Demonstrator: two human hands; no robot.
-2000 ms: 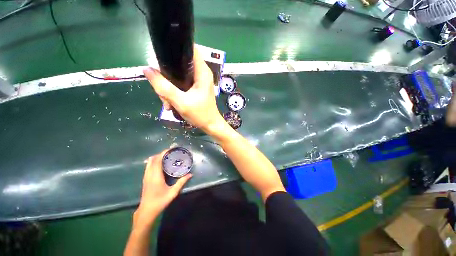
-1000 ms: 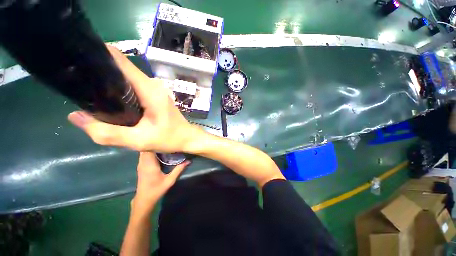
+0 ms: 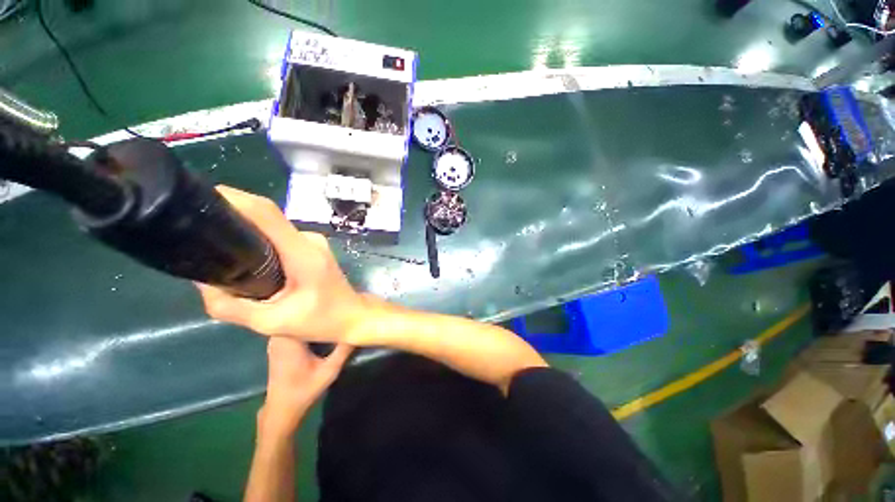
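My right hand (image 3: 299, 289) is closed around the lower end of the thick black electric screwdriver (image 3: 196, 230), which slants from the upper left. My left hand (image 3: 294, 371) is directly below, partly covered by my right hand. A small dark part of the cylindrical unit (image 3: 322, 348) shows between the left fingers and thumb; the rest of it and the screwdriver's bit are hidden. The white and blue screw feeder (image 3: 343, 152) stands behind my hands, its open hopper holding screws.
Two white-faced round parts (image 3: 452, 168) and a dark dish of small bits (image 3: 446, 212) stand right of the feeder, with a thin black bar (image 3: 433, 250) below. A red-ended cable (image 3: 196, 135) lies left. Blue stools (image 3: 618, 316) and cardboard boxes (image 3: 810, 431) stand beyond the bench.
My right hand has brought the screwdriver from the feeder down over the unit in my left hand, covering most of it. The camera view has shifted too.
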